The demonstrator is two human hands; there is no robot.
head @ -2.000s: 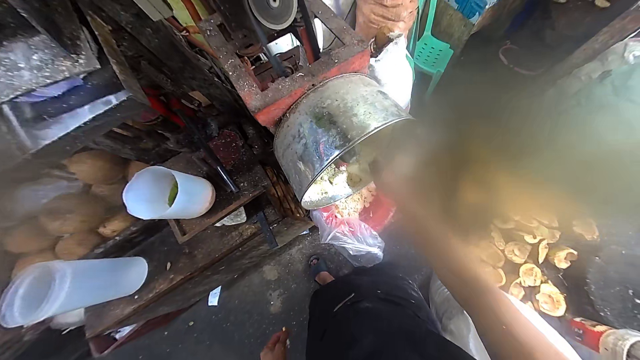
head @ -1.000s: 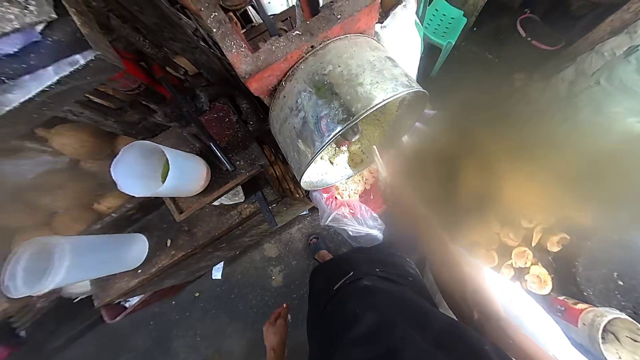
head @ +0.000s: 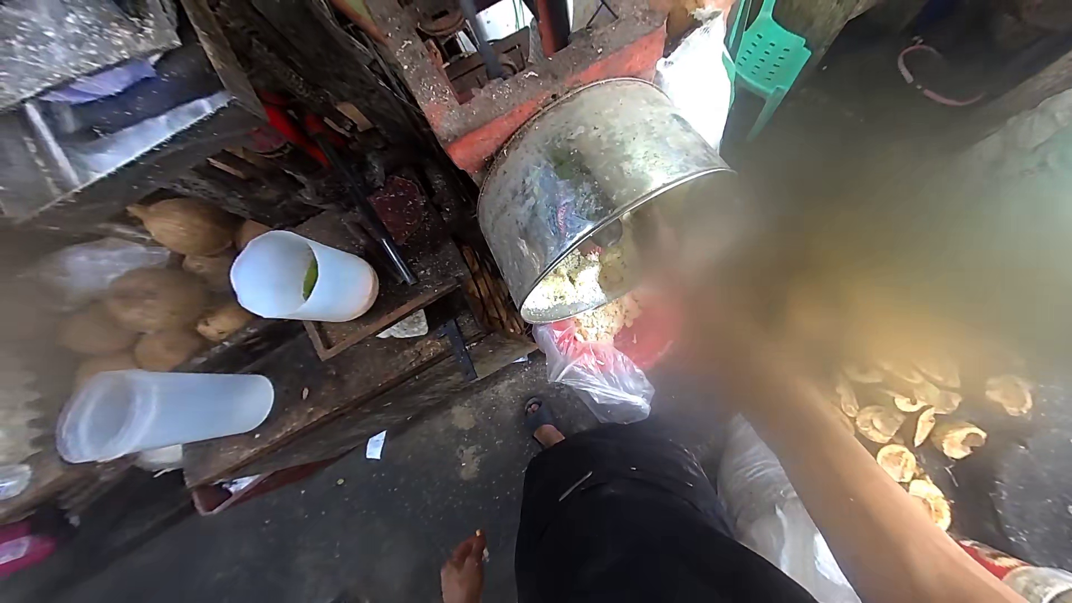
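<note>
A dented metal drum [head: 586, 184] lies tilted, its mouth facing lower right, with pale grated material [head: 578, 280] inside. My right forearm reaches up from the lower right, and my right hand [head: 670, 251] is at the drum's mouth, its fingers and anything in them lost in blur. Below the mouth, more pale gratings sit at the opening of a clear plastic bag [head: 607, 381], beside a red container [head: 649, 327] that is partly blurred. My left hand [head: 463, 569] hangs low beside my black shorts, near nothing; its grip is unclear.
Two translucent plastic containers [head: 335, 280] rest at the left on a wooden bench [head: 310, 410], near husked coconuts [head: 159, 297]. A red-edged machine frame [head: 553, 92] stands behind the drum. Coconut shell pieces [head: 879, 423] are on the floor at right. A green plastic chair [head: 770, 59] stands beyond.
The view has shifted, and the drum appears larger than two seconds ago. My right arm stays at the drum's mouth; my left hand stays low.
</note>
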